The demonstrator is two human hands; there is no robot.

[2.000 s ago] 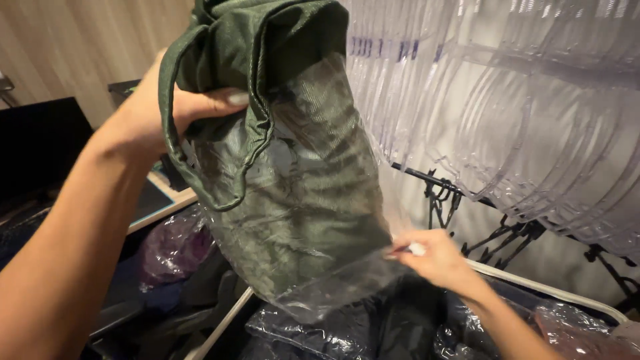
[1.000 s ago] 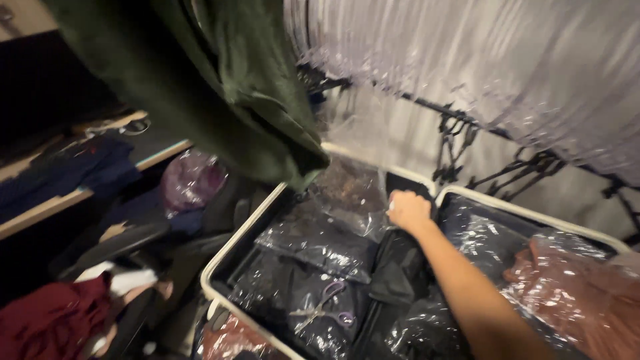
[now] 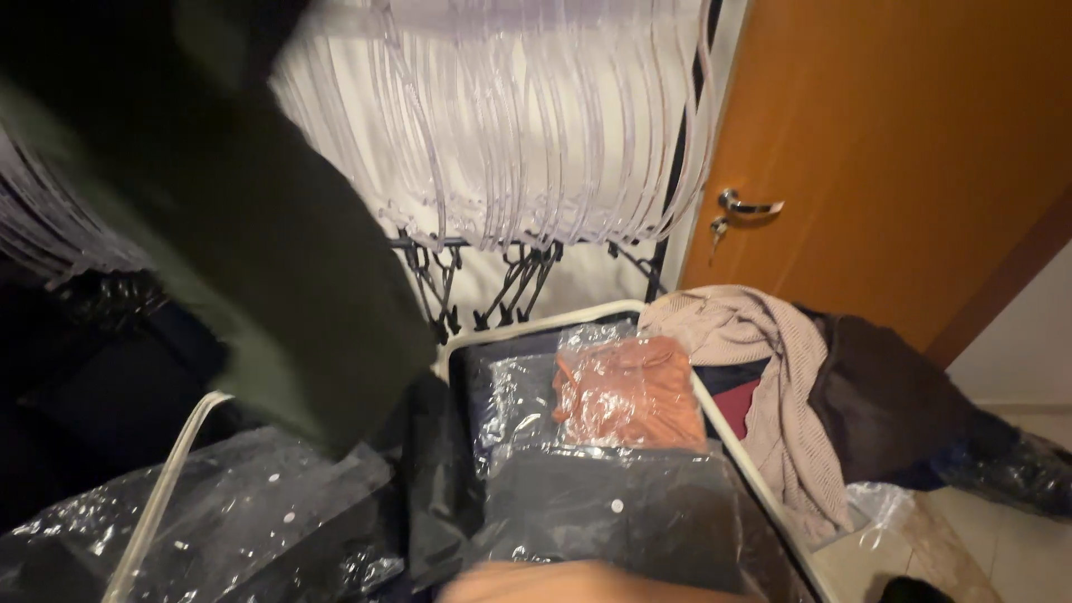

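Note:
A dark green garment (image 3: 310, 310) hangs blurred and close to the camera across the left side; whatever holds it up is outside the picture. My left hand is not in view. At the bottom edge, a blurred strip of my right hand (image 3: 586, 583) or forearm shows over dark garments in clear plastic bags (image 3: 603, 502); its fingers cannot be made out. Those bags lie in an open suitcase with a cream rim (image 3: 553, 320). Above them in the case sits an orange garment in a clear bag (image 3: 628, 394). More dark bagged clothing (image 3: 251, 494) lies at the lower left.
Clear plastic hangers (image 3: 519, 142) hang in a dense row from a rack, with black clip hangers (image 3: 519, 280) lower down. A wooden door (image 3: 871, 151) with a metal handle (image 3: 749, 206) stands at the right. A pink knitted cloth (image 3: 787, 402) drapes beside the suitcase, next to dark clothing (image 3: 888, 402).
The green garment was in a clear bag between both hands; a second ago it hung out of the bag, which my right hand held over the case. The view has swung right.

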